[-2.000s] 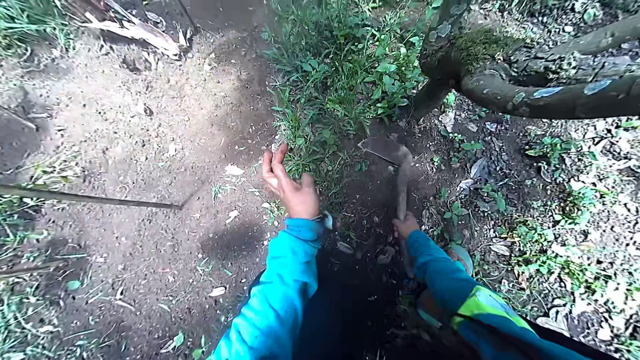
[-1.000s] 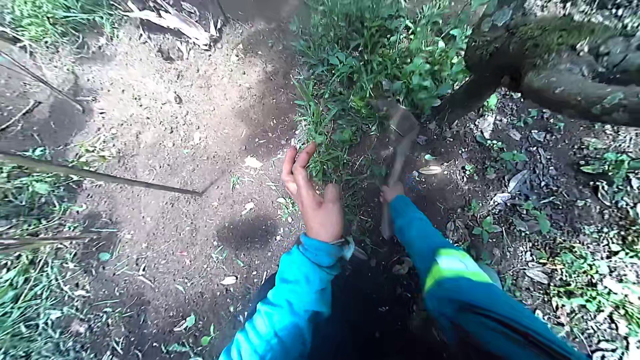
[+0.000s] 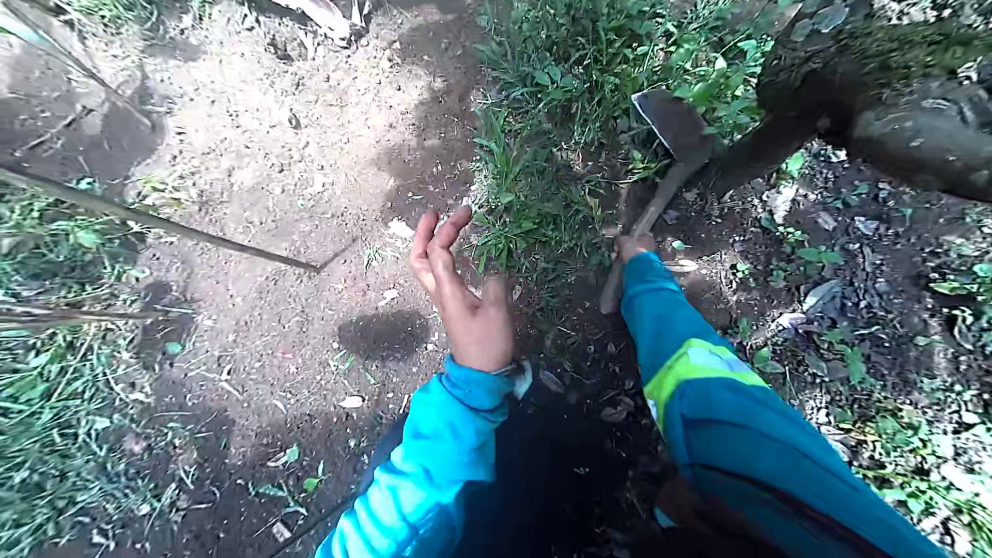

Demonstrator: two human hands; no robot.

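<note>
My right hand [image 3: 634,246] is closed around the wooden handle of a short hoe [image 3: 676,124], right of centre. The hoe's flat metal blade is at the upper end, over the right edge of a patch of green weeds and grass [image 3: 542,178]. The butt of the handle shows just below my fist. My left hand [image 3: 469,302] is raised in the middle of the view, fingers apart and slightly bent, holding nothing, just left of the weeds' lower end.
A thick mossy trunk or branch [image 3: 922,139] lies at the upper right, close to the blade. A thin stick [image 3: 163,225] reaches in from the left over bare soil [image 3: 256,155]. Leaf litter [image 3: 821,298] covers the ground at right; grass [image 3: 54,434] grows at lower left.
The hoe and my right hand have moved up and closer to the weeds, with the blade now beside the trunk. My left hand stays raised and empty. The view has shifted somewhat.
</note>
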